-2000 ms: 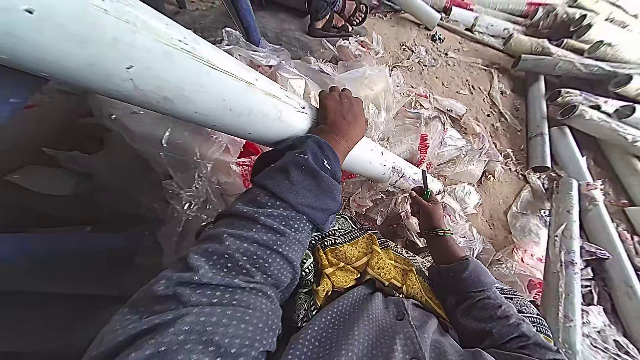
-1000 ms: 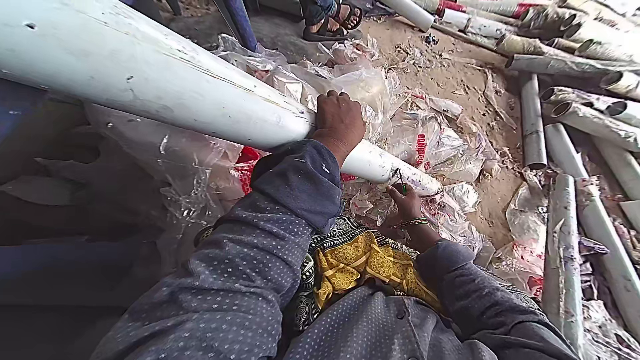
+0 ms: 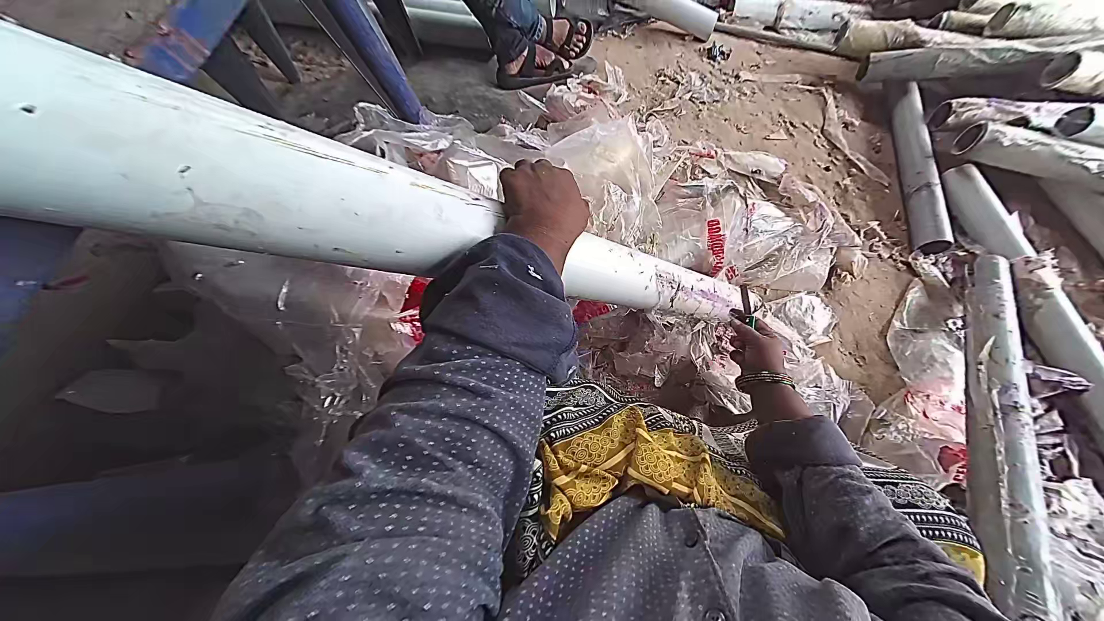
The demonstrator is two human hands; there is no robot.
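Observation:
A long white plastic pipe [image 3: 345, 198] slants from the upper left down to the middle right, with purplish marks near its far end. My left hand [image 3: 545, 207] lies over the top of the pipe, its fingers curled on the surface. At the pipe's right end, my right hand [image 3: 759, 345] grips a small thin tool [image 3: 749, 309] with a dark upright blade or rod and a bit of green at the fingers. The tool is against or very close to the pipe's end; its exact kind cannot be told.
Crumpled clear plastic bags [image 3: 621, 164] with red print lie under and around the pipe. More pipes [image 3: 1005, 414] are piled at the right and upper right on the dirt ground. A person's sandalled feet [image 3: 565, 43] and blue metal legs [image 3: 366, 52] stand at the top.
My right hand and the tool shift slightly about the pipe's right end. The marked end comes into sight again after looking plainer one second ago. My left hand stays on the pipe.

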